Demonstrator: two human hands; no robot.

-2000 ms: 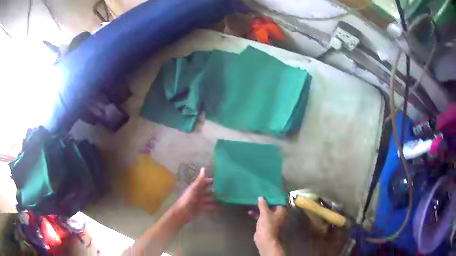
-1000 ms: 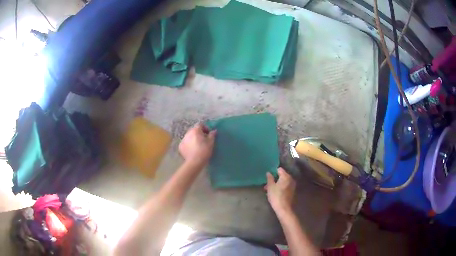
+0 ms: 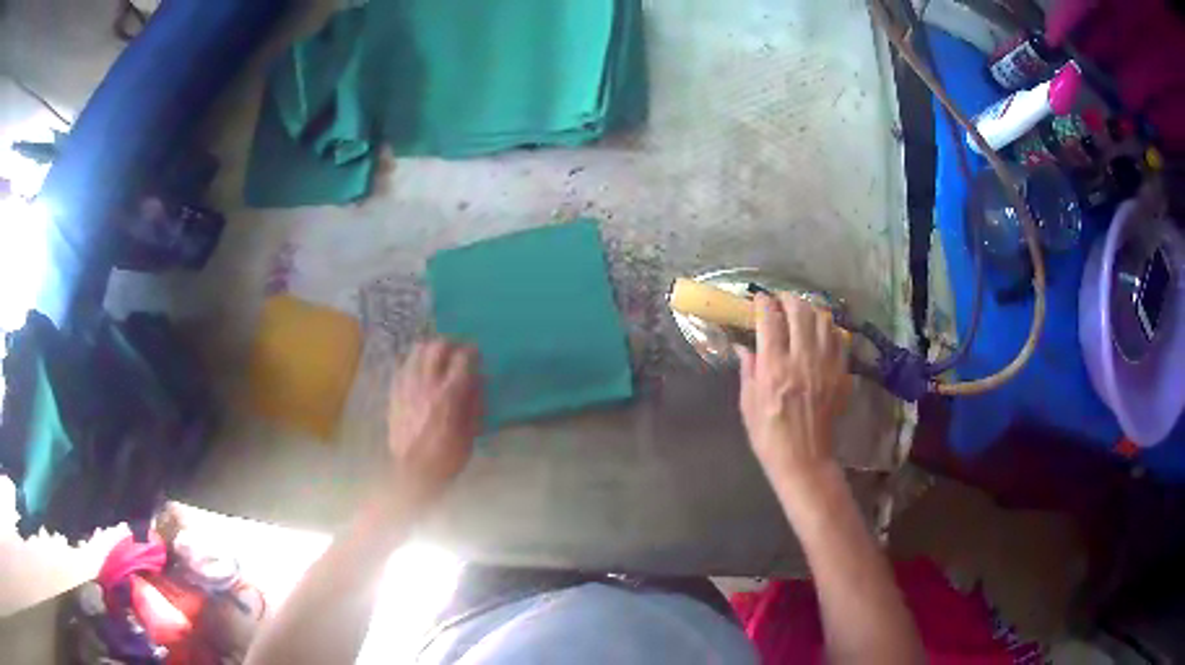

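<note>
A green pocket piece (image 3: 539,325) lies flat on the pale pressing table (image 3: 728,500) in front of me. My left hand (image 3: 437,405) is at the cloth's left edge, slightly blurred, with its fingers bent down; whether it grips the cloth cannot be told. The iron (image 3: 712,307), with a pale tan handle, stands to the right of the cloth. My right hand (image 3: 793,377) lies over the rear part of the handle, fingers curled on it. The yellow pressing template (image 3: 305,363) lies to the left, apart from the cloth.
A stack of green cut pieces (image 3: 500,78) lies at the far side. A dark green pile (image 3: 104,416) is at the left, below the blue roll (image 3: 143,124). The cord and hose (image 3: 1027,312) loop at the right, near a lilac basin (image 3: 1115,325) and a white bottle (image 3: 1014,120).
My right hand has left the cloth's lower right corner and moved onto the iron's handle. My left hand has slid lower along the cloth's left edge. The view has shifted.
</note>
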